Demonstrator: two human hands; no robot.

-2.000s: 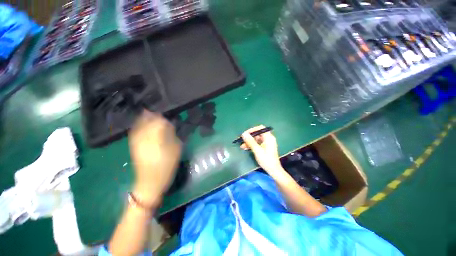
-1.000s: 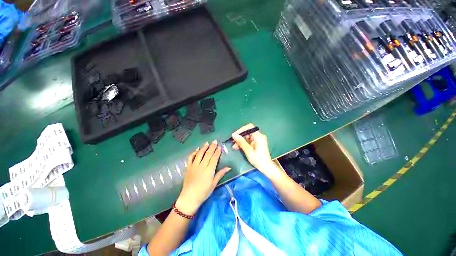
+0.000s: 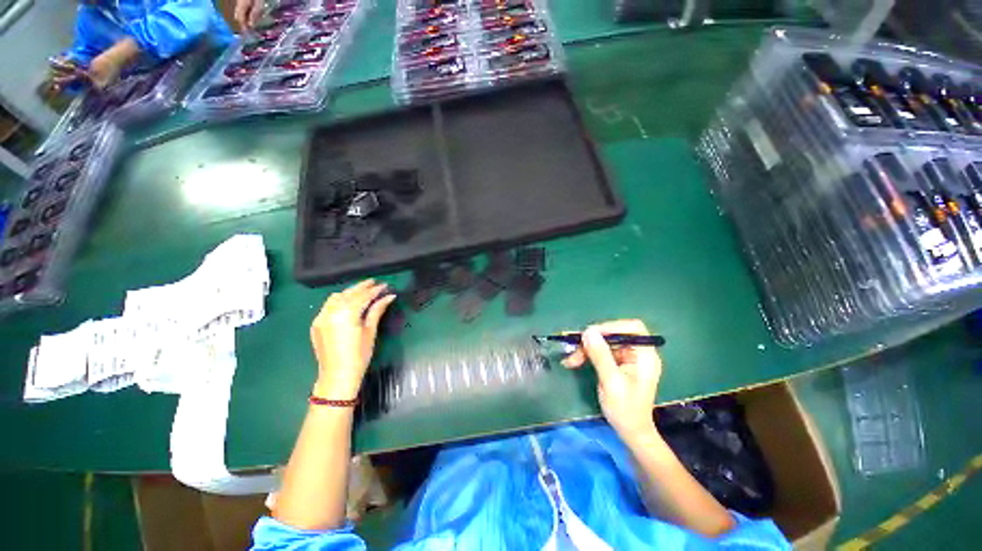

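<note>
My right hand [image 3: 625,366] holds slim black tweezers [image 3: 630,340], their tip pointing left over the right end of a clear liner strip [image 3: 468,376] with a row of pale slivers. My left hand [image 3: 350,334] is at the left end of a row of black plastic parts [image 3: 521,293], thumb and fingers bent near a dark part; whether it grips one cannot be told. A black tray [image 3: 528,161] with two compartments lies behind, its left one holding loose black parts [image 3: 361,205].
Stacked clear blister trays [image 3: 775,205] stand at right. More blister trays [image 3: 474,43] lie at the back and left. A white label roll [image 3: 205,312] is at left. An open carton [image 3: 802,452] is below the bench edge. Another person's blue sleeves [image 3: 162,32] show at top left.
My left hand has moved from the strip near the tweezers to the left end of the parts row. The view has shifted, showing more of the bench's left and back. The tweezers remain in my right hand.
</note>
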